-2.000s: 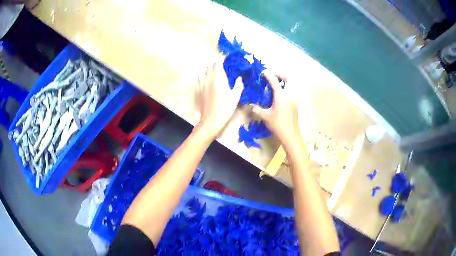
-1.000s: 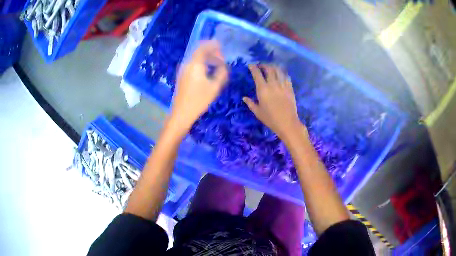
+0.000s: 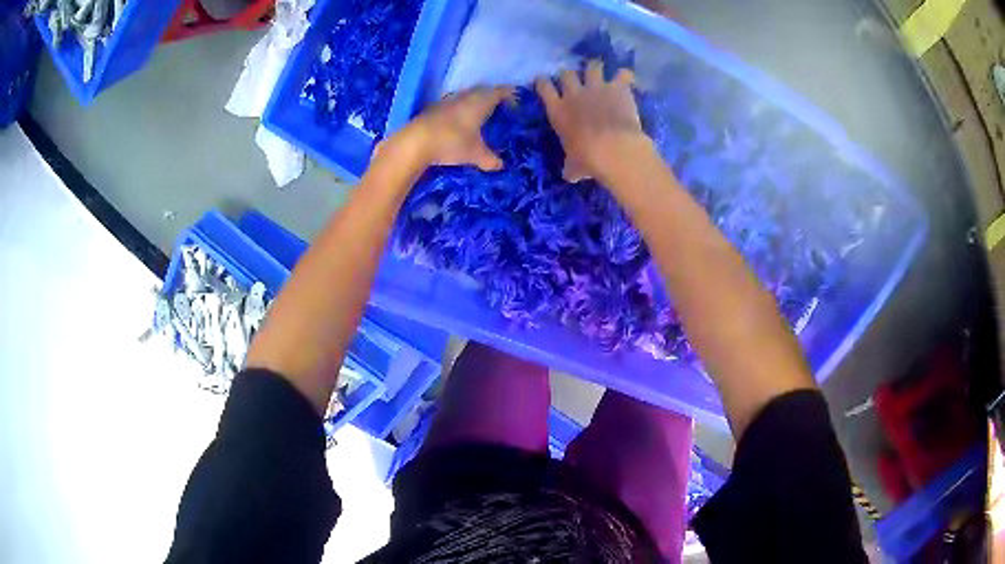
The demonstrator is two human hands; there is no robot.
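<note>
A large blue parts bin (image 3: 518,339) lies in front of me above my lap, filled with a heap of blue spiky hair pieces (image 3: 584,248). My left hand (image 3: 446,132) is at the heap's upper left, fingers spread towards the right and reaching among the pieces. My right hand (image 3: 592,116) lies on the heap beside it, palm down with fingers spread. Pieces show between the two hands. Some fingertips are hidden among the pieces, and I cannot tell whether either hand grips one.
A second blue bin (image 3: 312,147) with spiky pieces adjoins at the upper left. Bins of grey moulded parts (image 3: 209,314) stand left and upper left. White plastic (image 3: 270,77) hangs between them. A red stool (image 3: 937,413) is at lower right. The cardboard-covered bench edge (image 3: 970,105) is upper right.
Both hands have gone from the bench to the large bin since the first frame. Since the second frame, my left hand has lowered onto the heap and my right hand has shifted up.
</note>
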